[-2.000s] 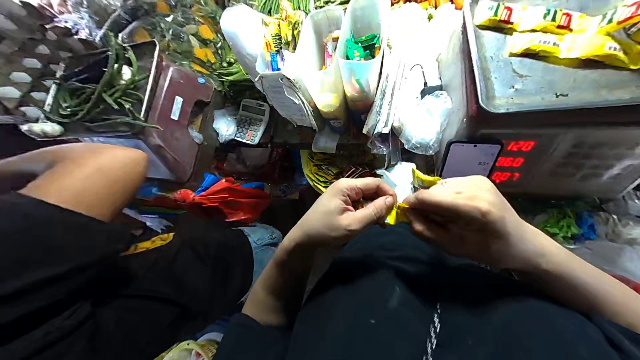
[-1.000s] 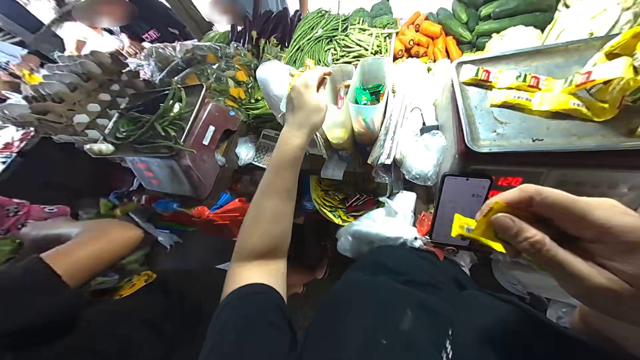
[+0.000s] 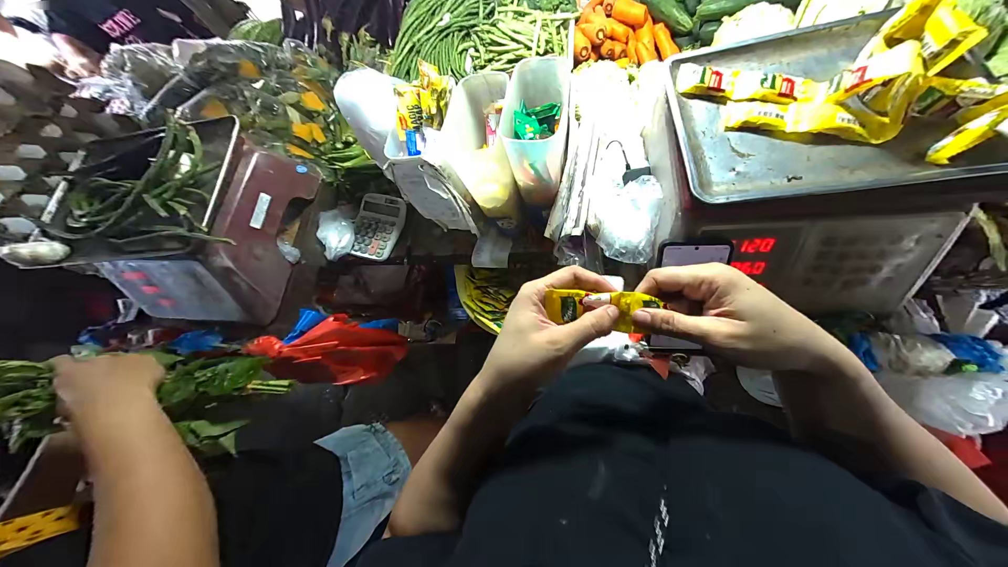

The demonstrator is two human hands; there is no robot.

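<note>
Between my left hand (image 3: 555, 327) and my right hand (image 3: 701, 315) is a short strip of yellow sachets (image 3: 606, 305), pinched by the fingers and thumb of each. The thumbs nearly meet at its middle. Behind my right hand a smartphone (image 3: 696, 253) leans near the red-lit display of a weighing scale (image 3: 850, 256). On that scale's metal tray (image 3: 740, 185) lie longer strips of yellow packets (image 3: 827, 110). Whitish plastic lies below my fingers, mostly hidden.
Plastic containers (image 3: 537, 161) hold sachets, beside a calculator (image 3: 378, 227). At the left, a co-worker's hand (image 3: 106, 378) holds leafy greens (image 3: 209, 386) below another scale (image 3: 260, 228). A red plastic bag (image 3: 339, 350) lies between us. Vegetables, including carrots (image 3: 630, 31), line the back.
My left hand has come back from the sachet containers to meet my right hand at the yellow strip. The white bag has sunk lower behind my hands. The co-worker's hand now holds greens.
</note>
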